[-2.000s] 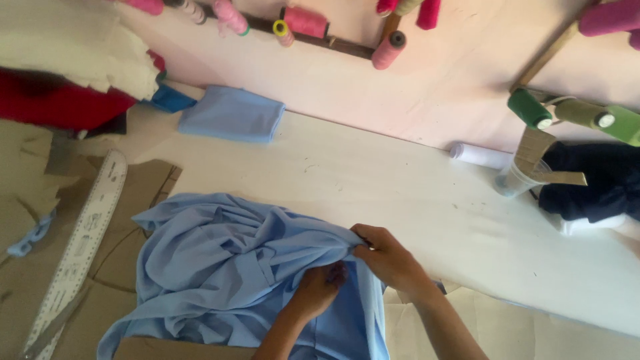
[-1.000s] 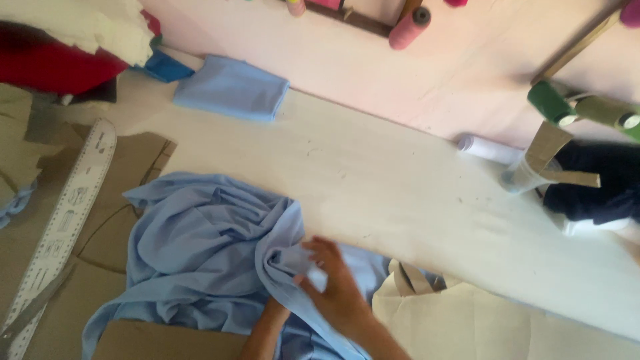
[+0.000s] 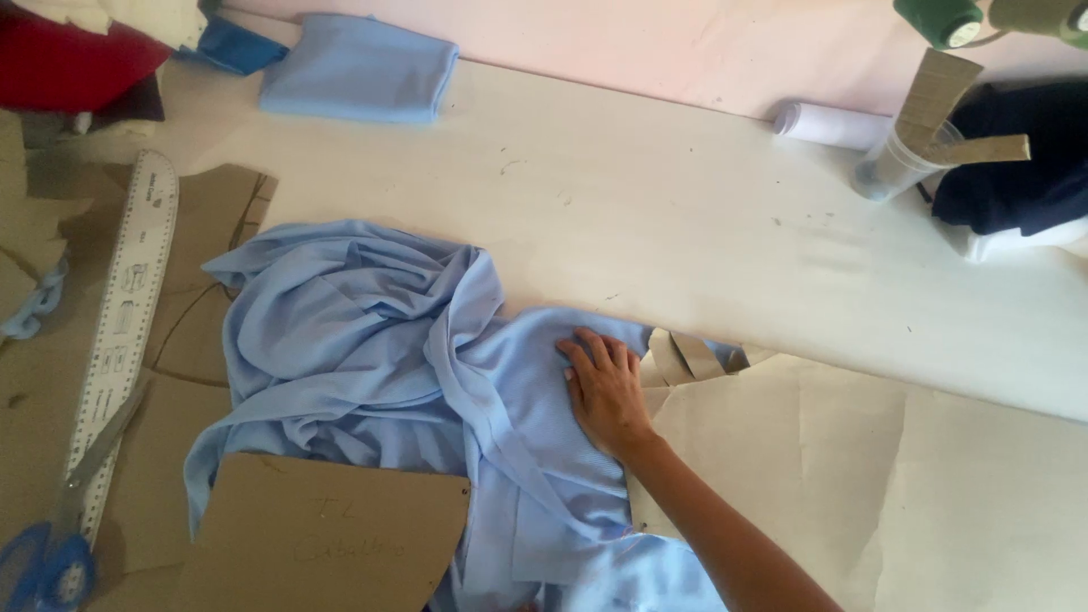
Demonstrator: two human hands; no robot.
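Note:
Light blue fabric (image 3: 357, 323) lies bunched on the left and flatter toward the middle of the table. My right hand (image 3: 608, 391) rests on its flatter part, fingers spread and palm down, beside a pale paper pattern (image 3: 807, 459). At the bottom edge only a sliver of skin shows near the fabric, too little to tell how my left hand is. A brown cardboard pattern (image 3: 331, 535) with handwriting covers the fabric's lower left. Scissors with blue handles (image 3: 64, 557) lie across a white curved ruler (image 3: 127, 314) at the left.
A folded light blue cloth (image 3: 361, 68) lies near the wall. At the back right are a white roll (image 3: 833, 126), a clear cup (image 3: 892, 166) with cardboard strips, dark fabric (image 3: 1011, 178) and green thread cones (image 3: 939, 17). Red fabric (image 3: 68, 59) sits upper left.
My right hand has moved right, from the gathered fabric onto its flatter part. The left hand has dropped mostly out of view. More of the fabric lies spread, and more of the pale paper shows.

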